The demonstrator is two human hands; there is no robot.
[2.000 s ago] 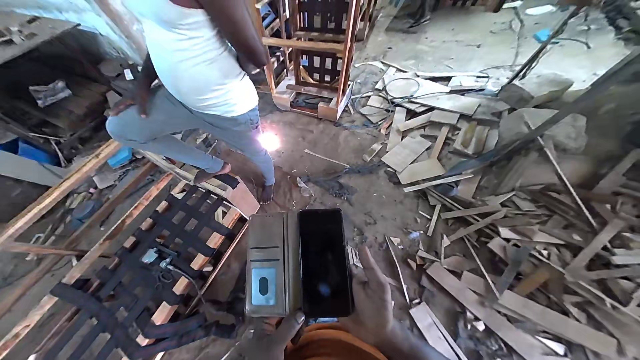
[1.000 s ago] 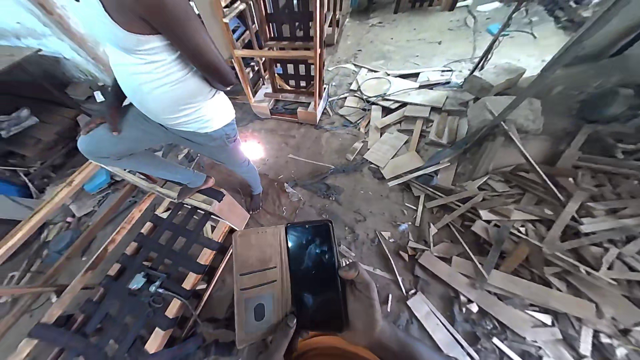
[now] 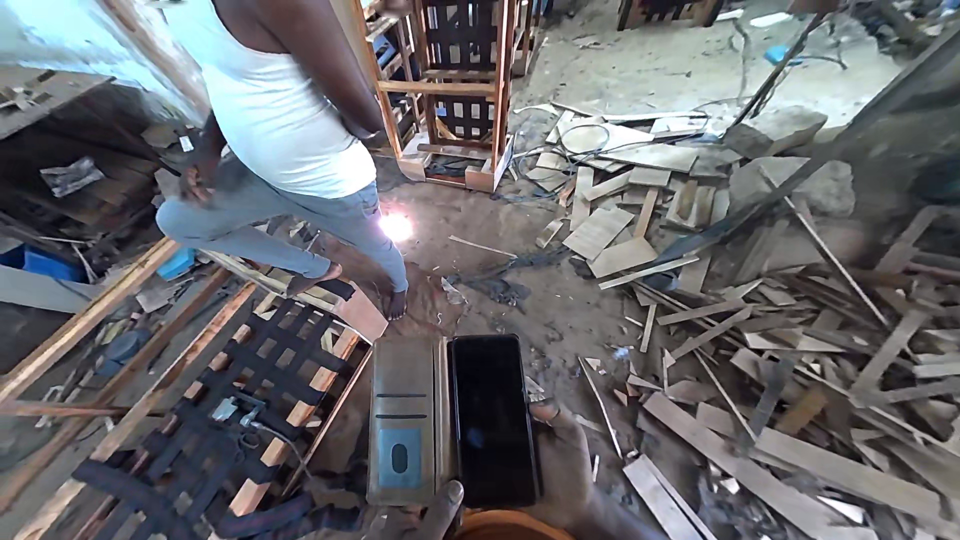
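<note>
A smartphone with a dark screen (image 3: 493,420) lies in an opened wallet-style phone case (image 3: 407,352) at the lower middle. My right hand (image 3: 566,457) grips the phone's right edge, thumb at its side. With my left hand (image 3: 431,514) I hold the bottom of the case, thumb on its lower edge near the fold; most of that hand is below the view. Something orange (image 3: 514,525) shows just under the phone. Left of the case lies a wooden frame woven with black webbing (image 3: 277,360), with a small metal tool and a hose on it.
A person in a white tank top (image 3: 289,127) stands at upper left, one foot on the frame. Upright wooden frames with webbing (image 3: 457,86) stand behind. Wood offcuts (image 3: 825,420) cover the ground at right, near stone blocks (image 3: 795,184). A blue bin (image 3: 45,262) is far left.
The phone and its case were tilted a second ago and now sit more upright, both hands still on them. The screen, which showed a faint picture or reflection, looks darker.
</note>
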